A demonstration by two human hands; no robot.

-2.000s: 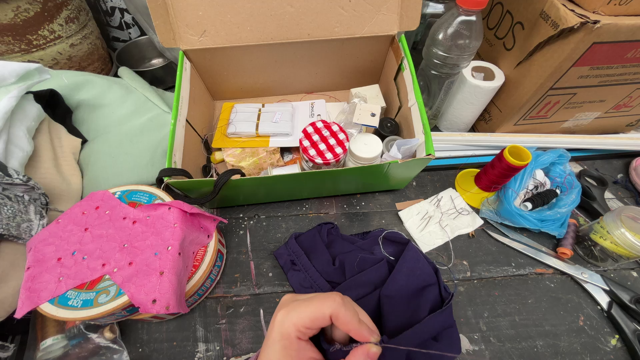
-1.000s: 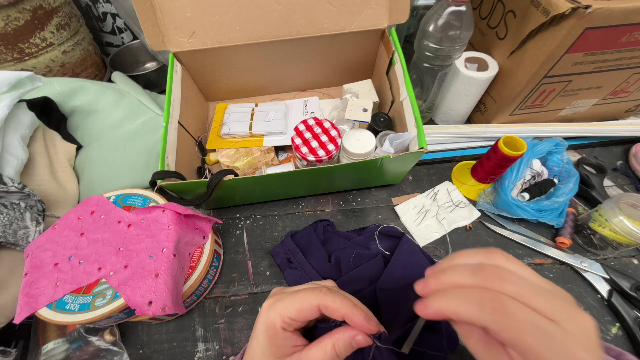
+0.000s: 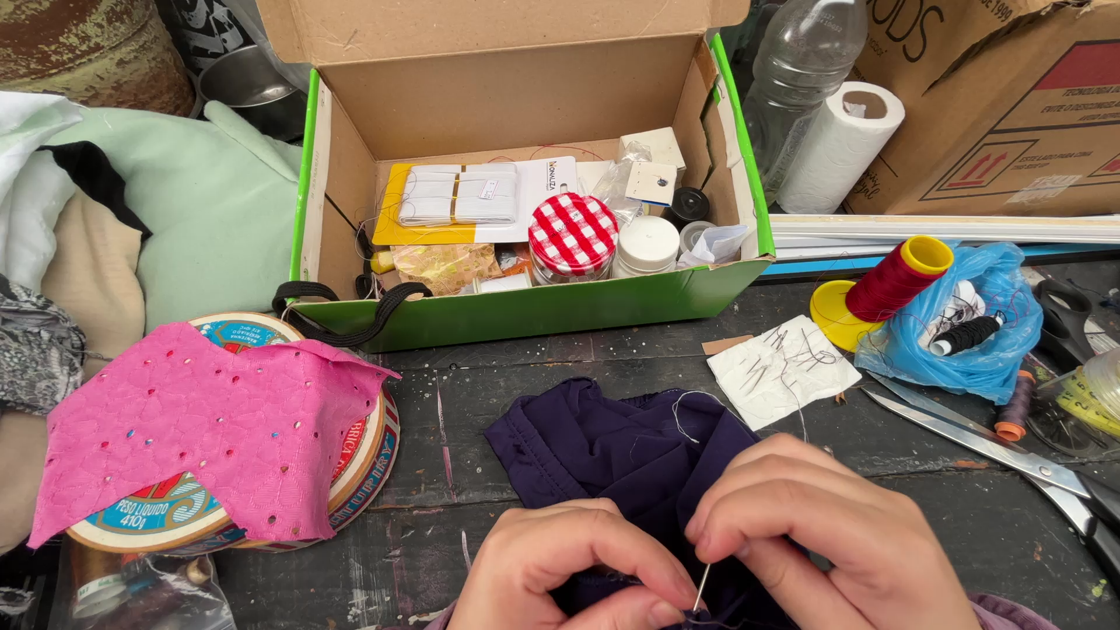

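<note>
Dark navy fabric (image 3: 604, 437) lies bunched on the black tabletop, its lower part between my hands. My left hand (image 3: 577, 569) pinches a fold of it at the bottom edge. My right hand (image 3: 814, 534) holds a sewing needle (image 3: 703, 586) between thumb and finger, pointing down, its tip by the left fingertips at the fabric. Pale thread (image 3: 687, 424) loops over the cloth. Behind the right hand lies a white cloth piece (image 3: 779, 372) with several needles stuck in it.
A green cardboard box (image 3: 525, 311) holds jars and packets. Pink fabric (image 3: 201, 420) drapes over a round tin (image 3: 389, 446) at left. At right are a red thread cone (image 3: 888, 284), a blue plastic bag (image 3: 989, 367) and large scissors (image 3: 989, 446). A paper towel roll (image 3: 840, 149) stands behind.
My right hand, out of view in the earliest frame, came in at the right and has moved in beside my left hand, with the needle now upright at the fabric.
</note>
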